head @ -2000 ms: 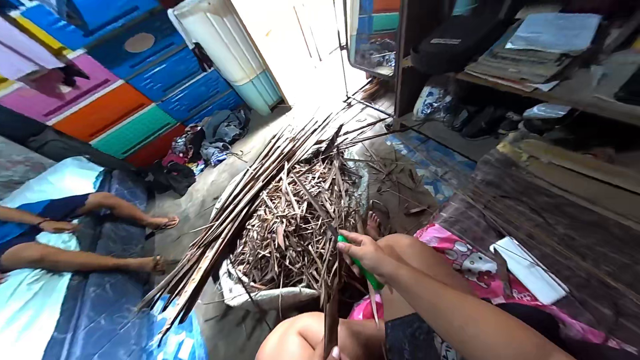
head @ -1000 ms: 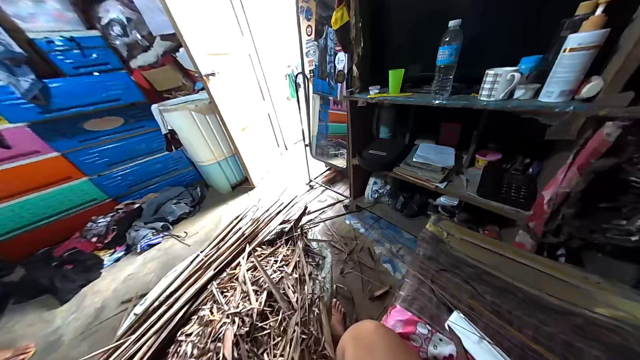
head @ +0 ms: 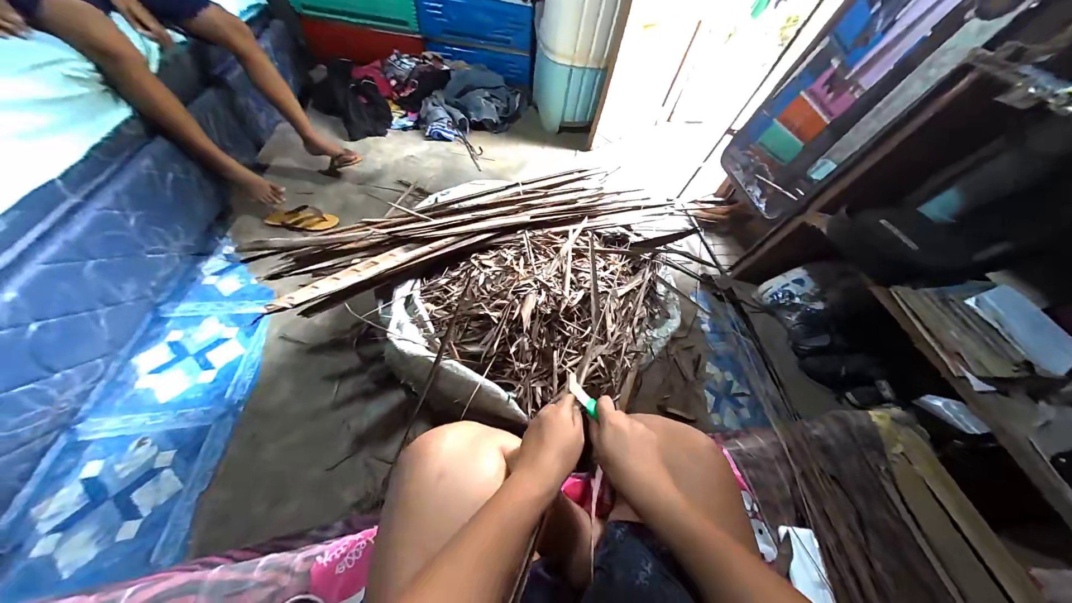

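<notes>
My right hand [head: 621,435] is closed around the green handle of a knife [head: 581,394], its pale blade pointing up and to the left. Close beside it, my left hand [head: 553,435] grips a dry leaf strip [head: 594,494] that runs down between my knees. Just beyond both hands stands a white woven sack [head: 486,387], heaped with short dry leaf scraps [head: 536,310]. Long dry strips [head: 435,230] lie across the sack's far rim and stick out to the left. My fingers partly hide the strip and the knife handle.
Another person's legs [head: 243,79] hang from a blue mattress [head: 100,226] at left, near yellow flip-flops [head: 301,219]. Clothes [head: 452,92] are piled behind the sack. A shelf with papers [head: 963,331] and a leaning mirror [head: 796,126] stand at right. More dry strips [head: 846,494] lie beside my right knee.
The view has swung down and left from the shelf. Both my hands, out of view one second ago, are now in view together at the sack's near edge.
</notes>
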